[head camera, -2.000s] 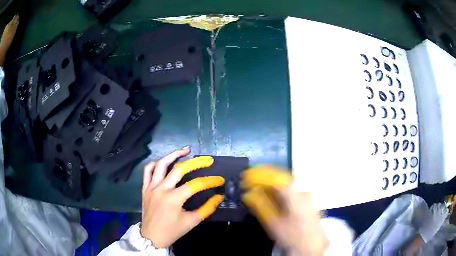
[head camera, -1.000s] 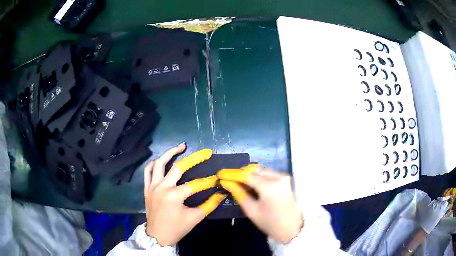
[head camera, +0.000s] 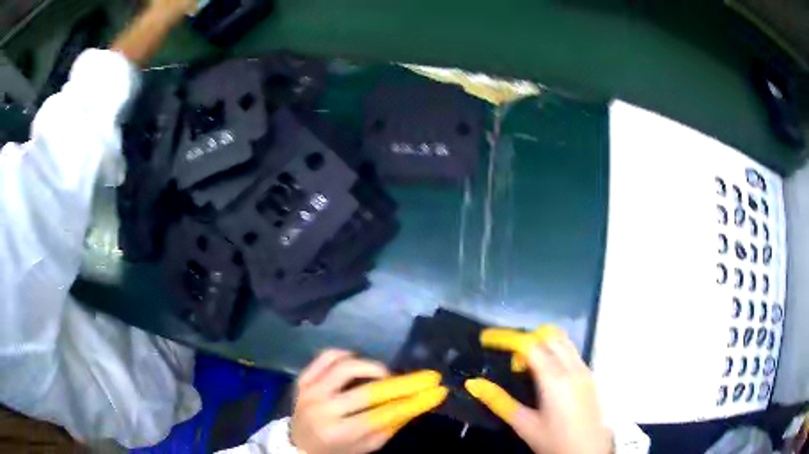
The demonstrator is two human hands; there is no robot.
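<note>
A flat black cover lies at the table's front edge, turned slightly askew, between my hands. My left hand, with yellow finger cots, has its fingertips on the cover's left part. My right hand holds the cover's right side, thumb below and fingers above. The middle of the cover is blurred; I cannot tell whether a ring sits in its opening. The white ring tray on the right bears rows of small black rings.
A loose heap of black covers lies at left. A separate cover stack lies upper middle, near the torn edge. Another person's white sleeve reaches in at far left, the hand near a boxy black item.
The view has swung left, so table things appear farther right. The cover is now tilted, and my right hand has moved from its middle to its right side. A person's arm has entered at left.
</note>
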